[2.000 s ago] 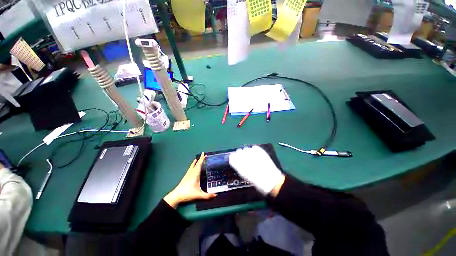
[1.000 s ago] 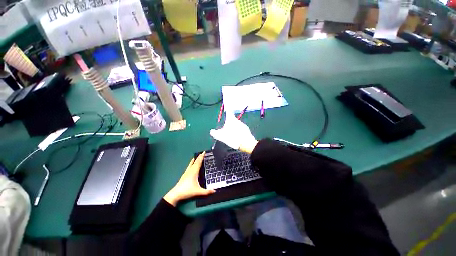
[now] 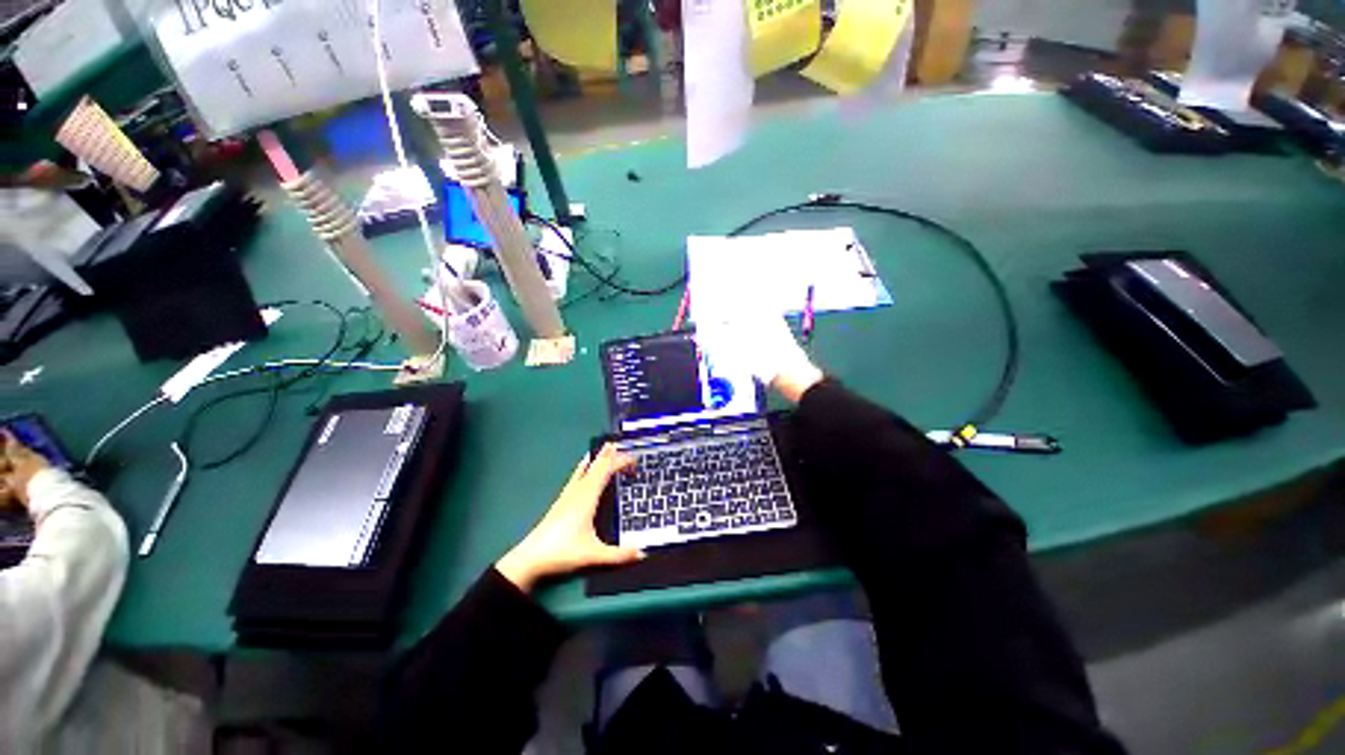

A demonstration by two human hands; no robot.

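Note:
A mini laptop (image 3: pixel 705 484) stands open on a black foam pad (image 3: pixel 708 564) at the bench's front edge. Its screen (image 3: pixel 657 381) is lit, with a dark window at left and a blue and white area at right. My bare left hand (image 3: pixel 568 524) holds the left side of the keyboard base, thumb on the deck. My right hand (image 3: pixel 755 348), in a white glove, is at the upper right of the screen. The glove is overexposed against the white paper, so its fingers cannot be made out.
A clipboard (image 3: pixel 856 266) with pens lies behind the laptop. Closed laptops lie on black pads at left (image 3: pixel 347 487) and right (image 3: pixel 1202 313). A cable adapter (image 3: pixel 1010 441), pen cup (image 3: pixel 481 328) and leaning posts (image 3: pixel 509 244) surround it. Another person's arm (image 3: pixel 67 546) is at far left.
The laptop's screen has been raised from low over the keyboard to upright and now shows lit. My right hand has moved to the screen's upper right. My left hand stays on the base.

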